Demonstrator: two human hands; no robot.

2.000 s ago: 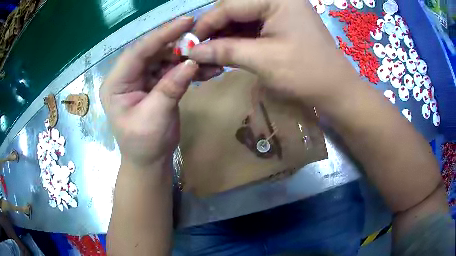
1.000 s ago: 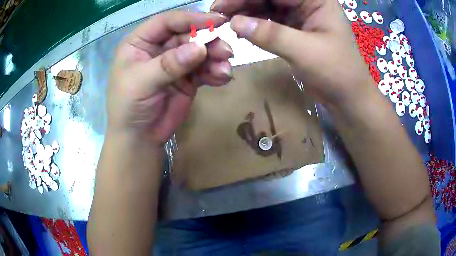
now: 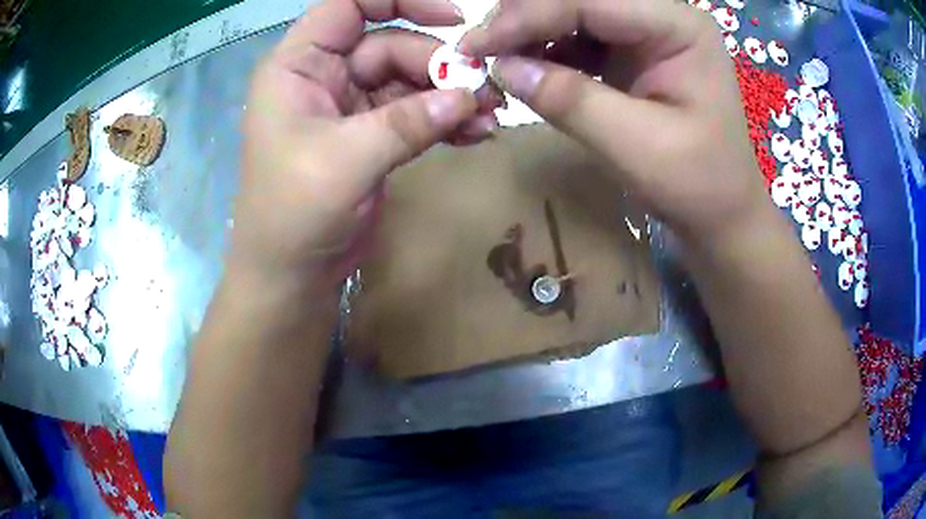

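Observation:
A white disc with two small red parts on its face is held at the top middle. My left hand grips its lower left edge between thumb and fingers. My right hand has thumb and index finger at the disc's right side, touching the right red part. The small glue cup stands on the brown cardboard pad among dark stains, with a thin pale stick at its right rim.
White discs with red marks lie in a pile at left and at right, beside a heap of small red parts. Two tan sole-shaped pieces lie upper left. Blue bins with red pieces stand below bench level.
The disc has moved right and turned its face toward the camera. My right thumb and finger, apart from the disc one second ago, now meet its right side.

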